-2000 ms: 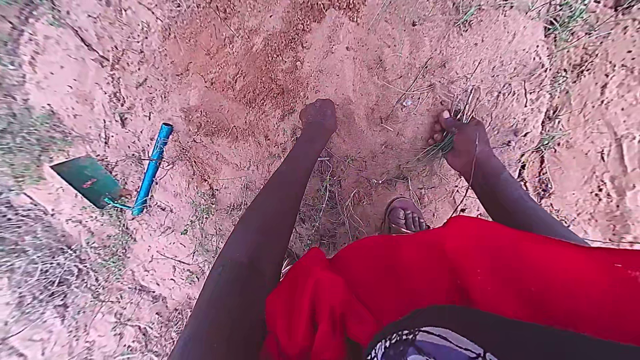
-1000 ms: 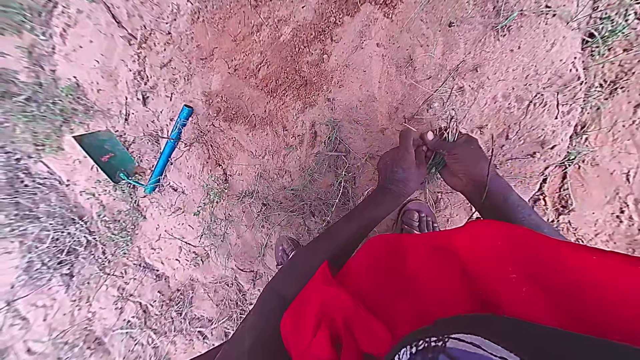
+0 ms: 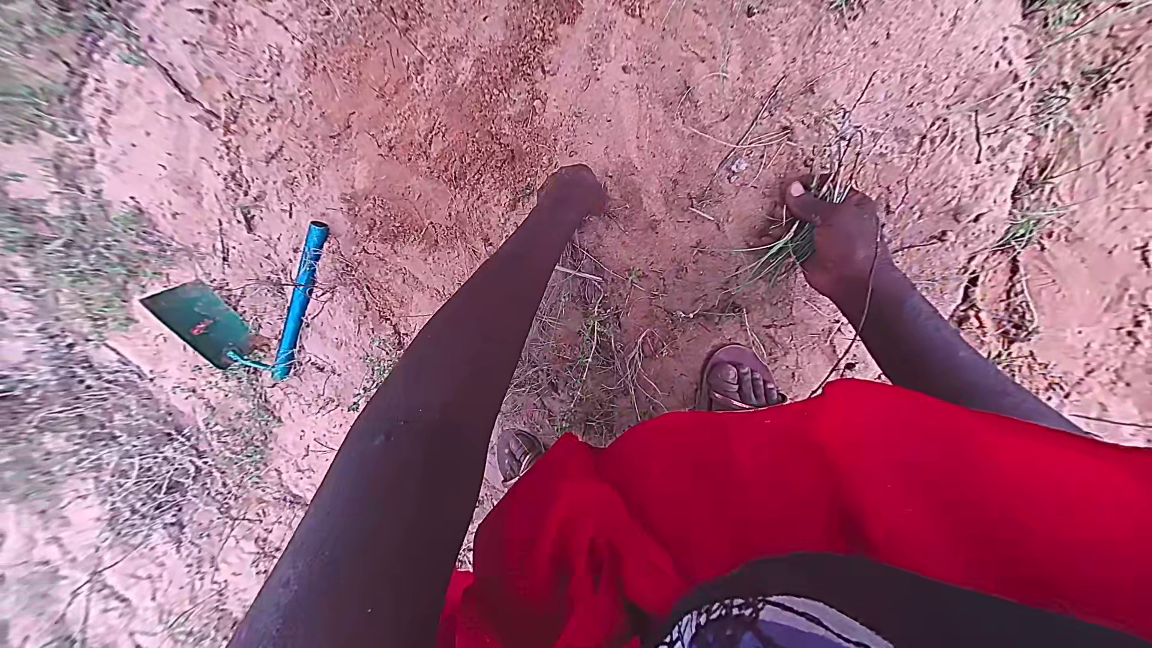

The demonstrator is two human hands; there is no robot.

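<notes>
My left hand [image 3: 576,191] reaches down to the sandy soil at the upper middle, its back toward the camera; its fingers are hidden, so what it touches or holds cannot be told. To the right, my right hand [image 3: 837,229] is closed around a bunch of green and dry grass [image 3: 787,252], whose stalks stick out on both sides of the fist. Dry grass and twigs [image 3: 594,360] lie on the ground below my left hand.
A small trowel with a green metal blade [image 3: 202,322] and a blue tubular handle [image 3: 301,301] lies on the soil at left. Two feet in sandals [image 3: 738,378] show beside the red cloth [image 3: 720,486]. Scrubby dry plants [image 3: 135,432] cover the left edge.
My hands came together at the grass bunch one second ago. Now they are apart, with my left hand back over the soil to the left and the bunch in my right hand.
</notes>
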